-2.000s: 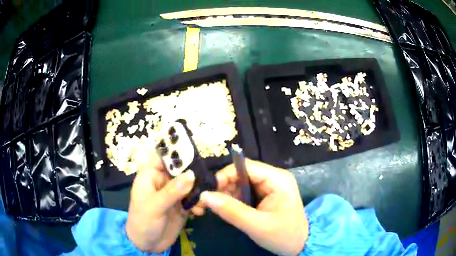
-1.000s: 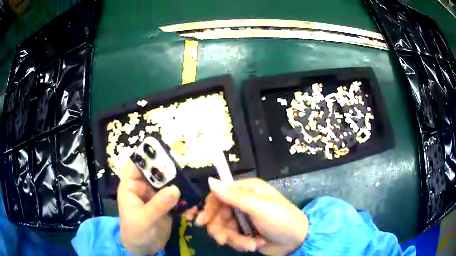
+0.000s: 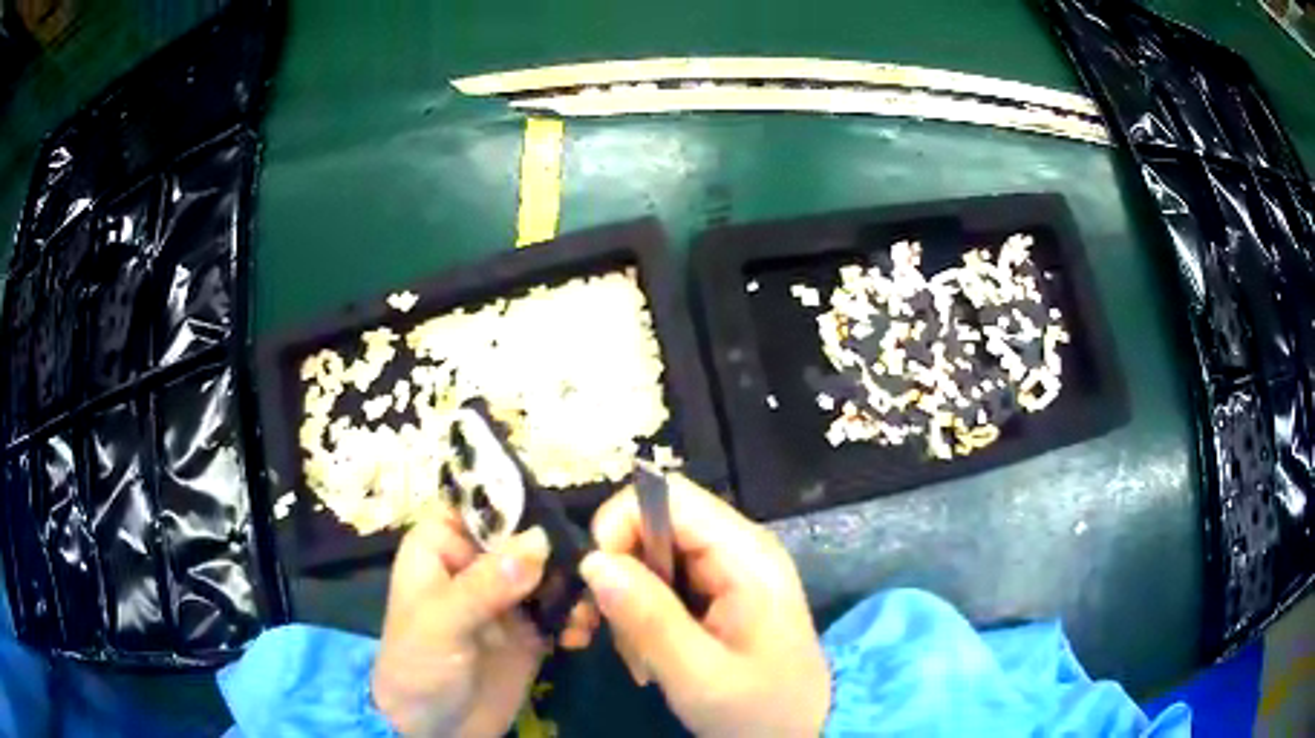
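Observation:
My left hand (image 3: 459, 620) holds a small unit with a white rounded face and dark ringed lenses (image 3: 488, 483), tilted on edge over the front of the left parts tray (image 3: 689, 353). Its black body (image 3: 555, 562) runs down to the right between my hands. My right hand (image 3: 721, 620) holds grey tweezers (image 3: 656, 522) nearly upright, and its fingertips are at the right side of the black body. Whether the fingers touch the body, and where the tweezers' lower end is, cannot be told.
The left tray holds many cream pieces (image 3: 555, 375). A right tray (image 3: 1103, 332) holds sparser white pieces (image 3: 937, 346). Black film-covered compartment trays stand at far left (image 3: 137, 375) and far right (image 3: 1240, 303). Pale strips (image 3: 808, 87) and yellow tape (image 3: 539, 180) lie behind.
The white lens face has turned more edge-on and moved slightly right since the last frame. The tweezers have gone from leaning left to nearly upright, and my hands are closer together.

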